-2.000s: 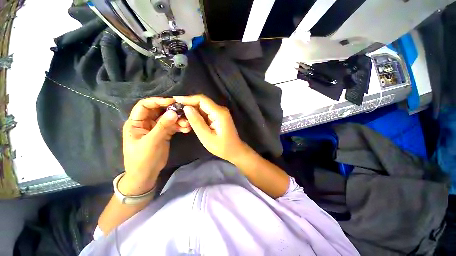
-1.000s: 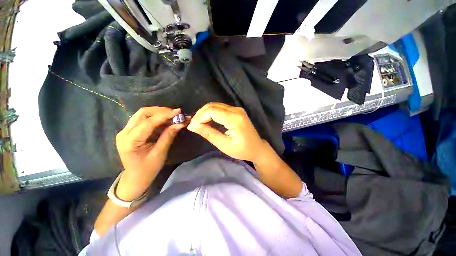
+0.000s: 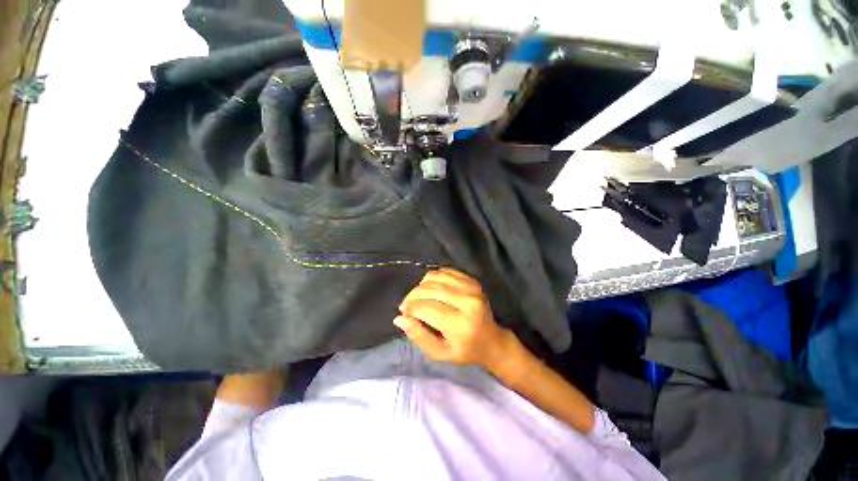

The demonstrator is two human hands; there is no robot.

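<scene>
A dark grey garment piece (image 3: 216, 272) lies bunched on the white table under the sewing machine head (image 3: 325, 56). A yellowish topstitched seam (image 3: 235, 209) runs across it. My right hand (image 3: 450, 318) is over the garment near the end of this seam, fingers curled; whether it holds anything cannot be told. My left hand is hidden below the table's front edge; only the left forearm (image 3: 252, 387) shows. The small dark metal piece is not visible. The needle area (image 3: 386, 155) is partly hidden by machine parts.
Small dark cut parts (image 3: 696, 211) and a slim black tool (image 3: 644, 205) lie right of the machine. An accessory tray (image 3: 753, 209) is at the right table edge. Grey garments (image 3: 724, 376) and blue material (image 3: 753, 305) are below right. A printed scale (image 3: 659, 279) edges the table.
My hands have parted: the left went down under the table edge, the right stays over the garment with curled fingers. The small metal piece has left view. The camera view has shifted, showing more machine.
</scene>
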